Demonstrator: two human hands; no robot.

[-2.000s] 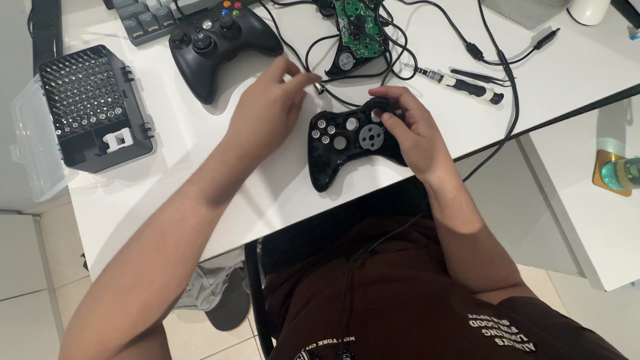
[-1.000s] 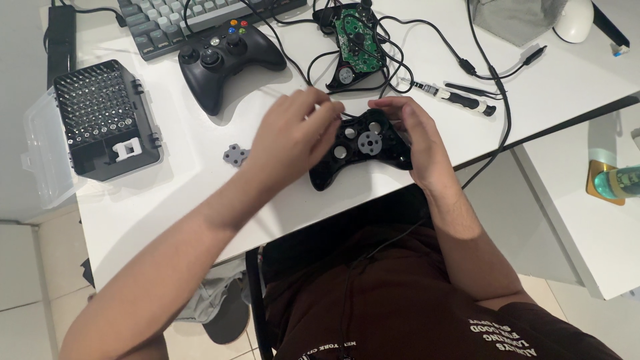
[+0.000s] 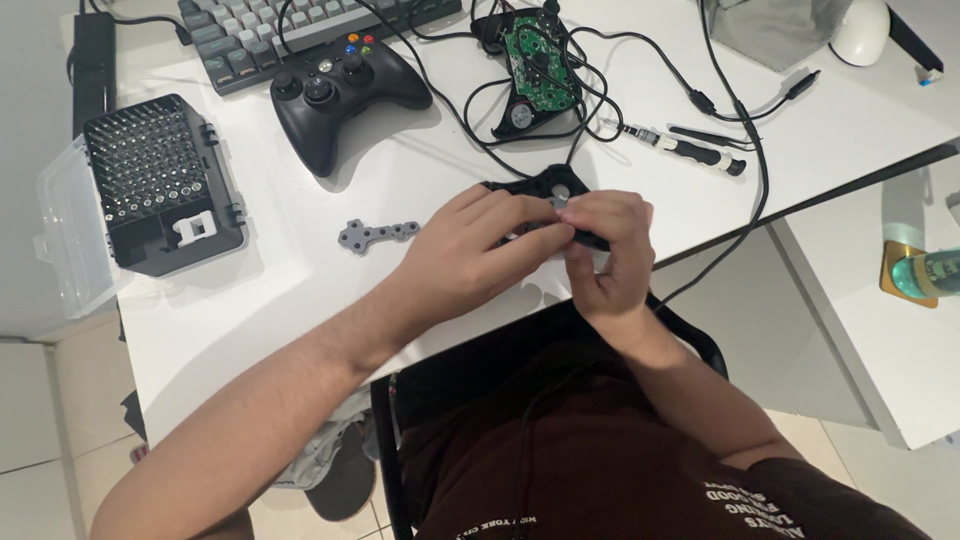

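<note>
A black game controller shell (image 3: 540,182) lies on the white desk, mostly covered by both hands. My left hand (image 3: 480,244) reaches across it from the left, thumb and index finger extended to its middle. My right hand (image 3: 615,247) is over its right part, fingertips meeting those of my left hand. Whether a small part is pinched between them cannot be told. A grey rubber button pad (image 3: 379,234) lies flat just left of my left hand. Behind, an opened controller half with a green circuit board (image 3: 541,67) sits among black cables.
A whole black controller (image 3: 352,97) and a keyboard (image 3: 247,37) stand at the back left. The open screwdriver bit case (image 3: 172,187) is at the left. A precision screwdriver (image 3: 690,152) and black tweezers (image 3: 709,136) lie right of the cables. A bottle (image 3: 930,272) stands on the lower surface at right.
My left hand has moved right and down onto the controller shell, meeting my right hand. The grey button pad, unseen in the oldest frame, now shows on the desk.
</note>
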